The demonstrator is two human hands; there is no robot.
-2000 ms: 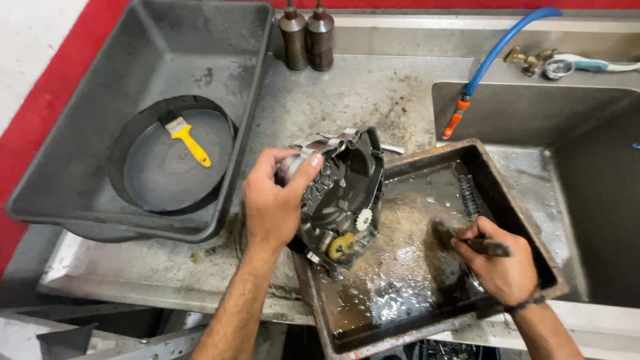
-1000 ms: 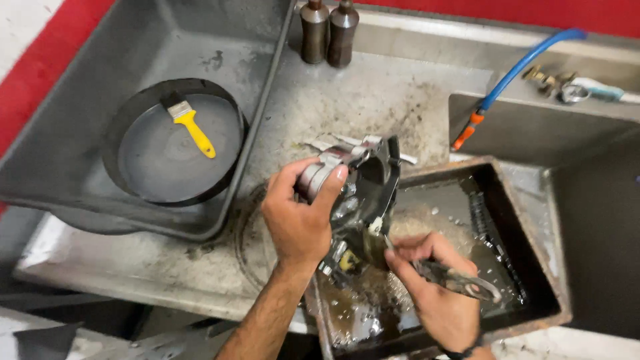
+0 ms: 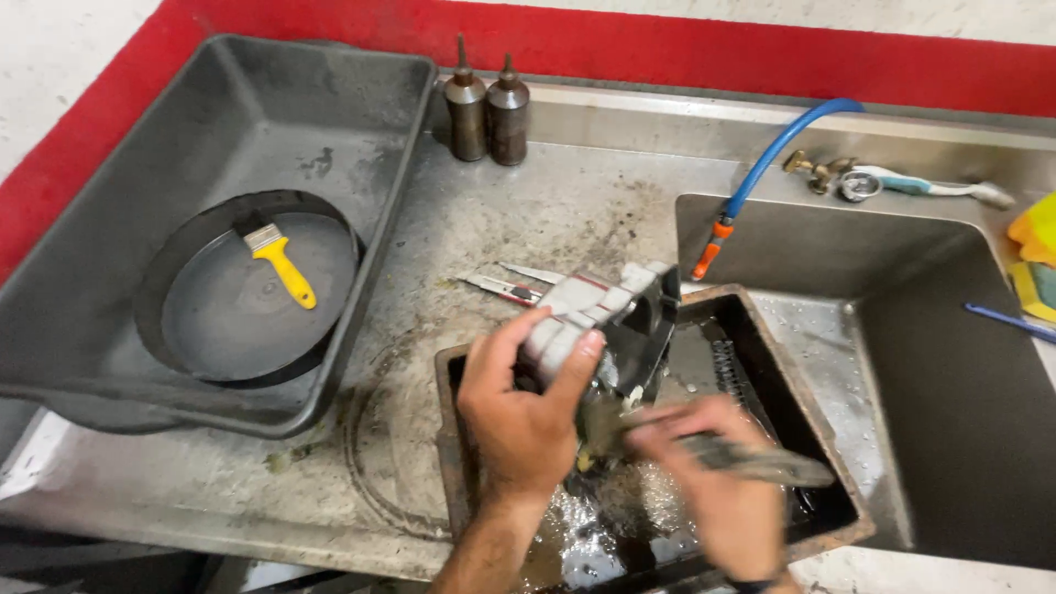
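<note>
My left hand [image 3: 528, 396] grips a grey and black mechanical housing [image 3: 598, 318], tilted above a rusty metal tray [image 3: 792, 388] of dark liquid. Blurred by motion, my right hand [image 3: 718, 478] holds a paintbrush [image 3: 751, 462] whose bristles meet the lower part of the housing. The gears seen on the housing are mostly hidden now. A coil spring [image 3: 726, 367] lies in the tray's liquid, near its right side.
Left stands a large grey plastic tub [image 3: 330, 363] holding a round black pan [image 3: 157, 305] with a yellow-handled brush [image 3: 285, 268]. Two bottles [image 3: 487, 120], a utility knife [image 3: 499, 287], a blue hose [image 3: 771, 148], a toothbrush [image 3: 924, 186] and a steel sink [image 3: 833, 227] are around.
My right hand has brought the paintbrush from over the tray's liquid to the housing. My left hand has turned the housing, so its open inner side faces the camera less.
</note>
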